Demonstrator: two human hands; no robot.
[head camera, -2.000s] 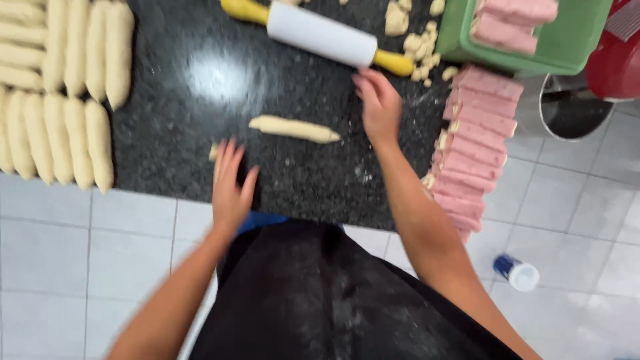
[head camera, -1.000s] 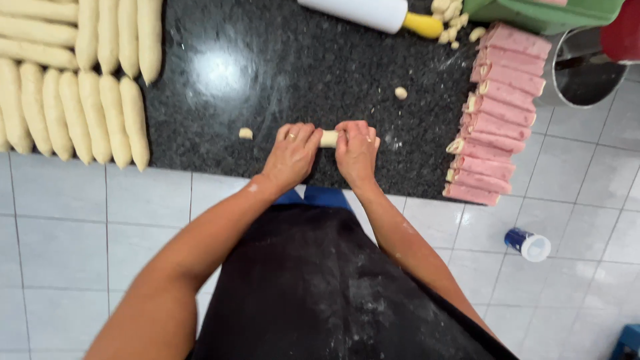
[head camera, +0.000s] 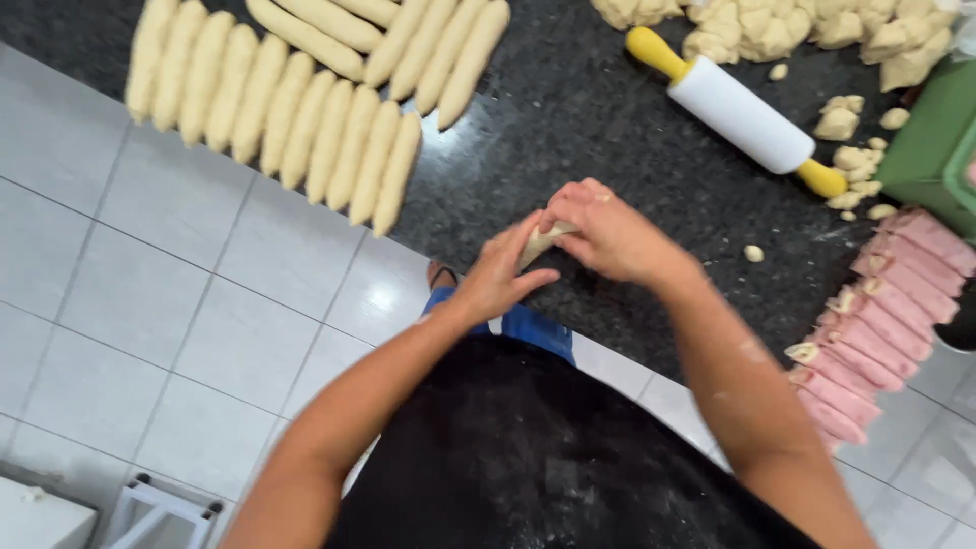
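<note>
Near the front edge of the dark granite counter (head camera: 610, 320), a small dough roll (head camera: 540, 242) lies between my two hands. The fingers of my right hand (head camera: 598, 229) curl around its far end. My left hand (head camera: 503, 267) rests along its near left side, thumb apart; part of the roll is hidden by the hands. Left of them, rows of shaped dough sticks (head camera: 282, 114) lie side by side. A rolling pin with a white barrel and yellow handles (head camera: 743, 114) lies beyond my right hand. A small dough bit (head camera: 753, 253) sits to the right.
Rolled pink ham slices (head camera: 884, 320) line the counter's right end, beside a green plastic container (head camera: 930, 145). Dough lumps (head camera: 747, 30) are heaped at the back, with smaller scraps (head camera: 858, 164) by the pin. A white stool (head camera: 160, 511) stands on the tiled floor.
Both hands were apart, then came together on the dough piece; now the right hand holds its far end and the left lies alongside. The view has turned and shifted left.
</note>
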